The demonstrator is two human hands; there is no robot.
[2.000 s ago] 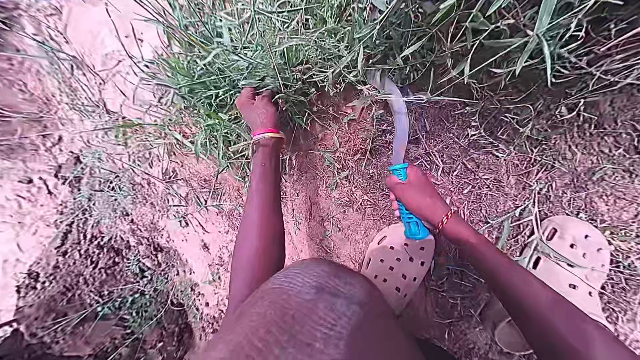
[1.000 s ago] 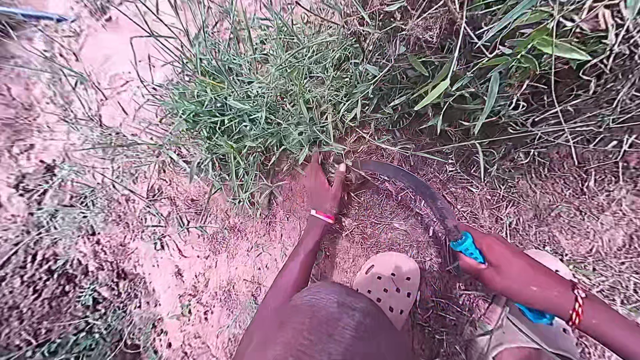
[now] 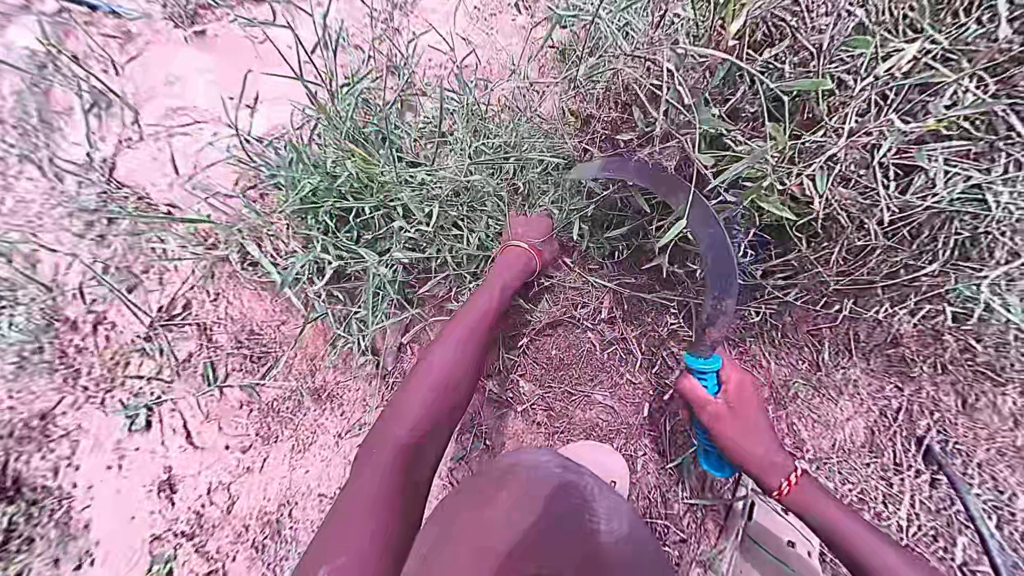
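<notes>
My right hand [image 3: 732,412] is closed round the turquoise handle of a sickle [image 3: 716,264]. The curved metal blade rises from the handle and bends left, its tip among the green grass. At the near edge of a grass clump [image 3: 400,184] is my left hand [image 3: 530,240], a thin bangle at its wrist; its fingers are bent in among the stems and partly hidden, with the blade tip just up and to the right of them.
Clogs with holes show beside my knee [image 3: 536,520], one at its top [image 3: 598,464] and one at the lower right [image 3: 772,536]. Dry stalks litter the reddish soil [image 3: 584,384]. A dark stick [image 3: 968,496] lies at the right, and denser grass [image 3: 880,160] fills the upper right.
The left hand, a second ago at the base of the grass with fingers extended, is now bent into the stems. The sickle has swung more upright, its blade now reaching into the grass. The view has shifted.
</notes>
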